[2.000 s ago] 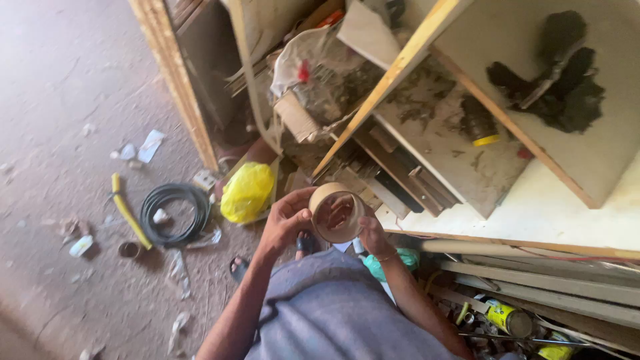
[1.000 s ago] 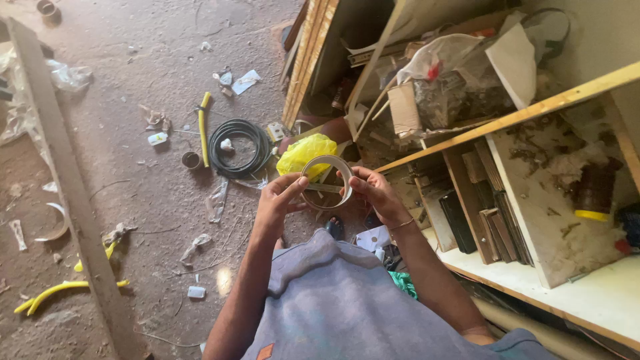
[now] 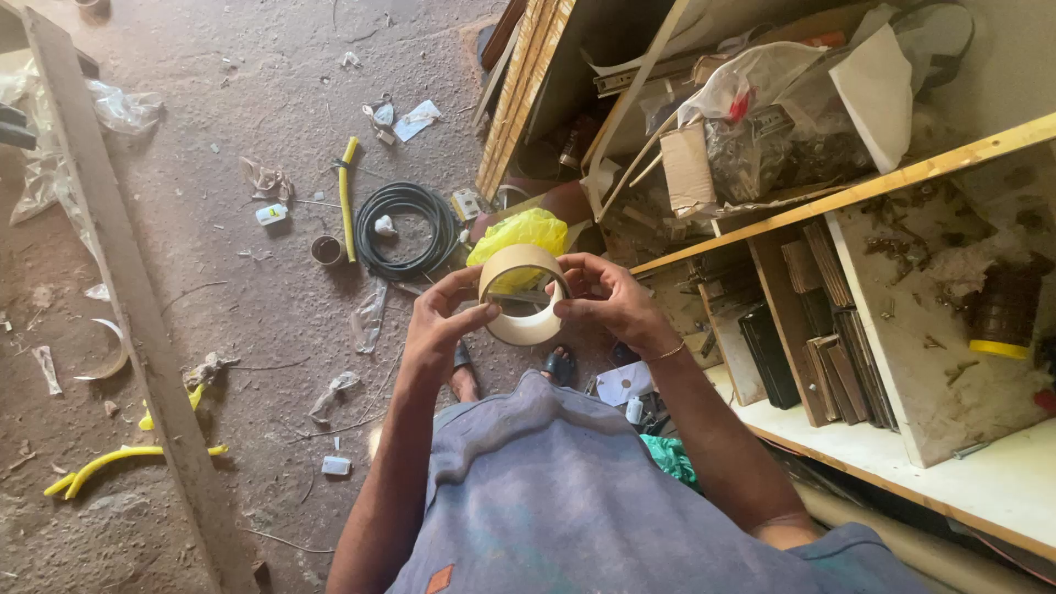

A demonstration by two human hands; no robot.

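Note:
Both of my hands hold a roll of tan tape (image 3: 520, 258) in front of my body, with its round opening facing up toward me. My left hand (image 3: 441, 318) grips the roll's left side between thumb and fingers. On the right side, my right hand (image 3: 615, 301) pinches it the same way, a thin bracelet at its wrist. Through and behind the ring shows a yellow plastic bag (image 3: 532, 228) on the floor. A coil of black cable (image 3: 407, 231) lies left of the bag, beside a short yellow tube (image 3: 346, 202).
To the right stands a wooden shelf unit (image 3: 866, 196) with boards, a plastic bag of hardware (image 3: 747, 136) and a dark jar with a yellow lid (image 3: 1002, 313). A long plank (image 3: 136, 322) crosses the left floor, near yellow tubing (image 3: 124, 458). Scraps litter the ground.
The view has swung toward the floor on the left. The tape roll stays in both hands; its opening has tilted and the hands have shifted their hold along its sides.

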